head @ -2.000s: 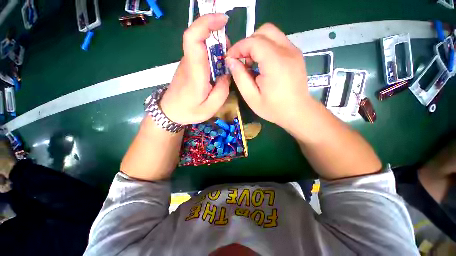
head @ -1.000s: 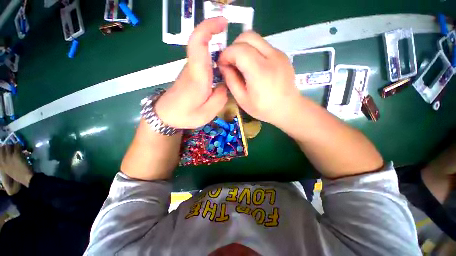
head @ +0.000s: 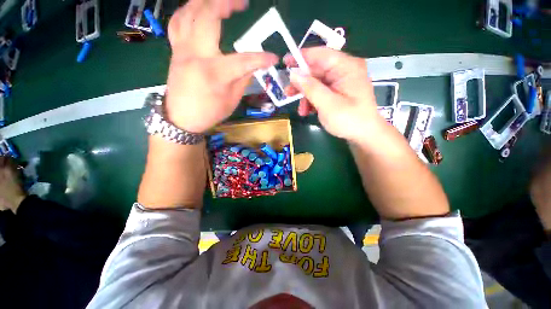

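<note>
My right hand [head: 338, 90] pinches a white plastic housing [head: 256, 29] by its right side, held tilted above the green surface. A dark blue circuit board [head: 273, 83] shows in its lower end. My left hand [head: 202, 78], with a metal watch at the wrist, has its fingers spread; its thumb lies across the housing's left side, and contact is unclear. A blue cylinder [head: 260, 112] lies just below the housing. The tan parts box [head: 260, 128] in front of my chest holds blue cells [head: 272, 166] and tangled red leads [head: 232, 175].
Another white housing [head: 329, 38] with a small ring lies behind my right hand. More housings [head: 477, 96] and copper-brown parts [head: 462, 130] lie right, others upper left. A pale metal strip [head: 411, 65] crosses the green surface. A person's hand [head: 9, 184] shows at the left edge.
The hands have parted; my left hand has opened and moved left. The housing now shows tilted in my right hand. Left-hand housings have shifted slightly left, and those at right have also moved.
</note>
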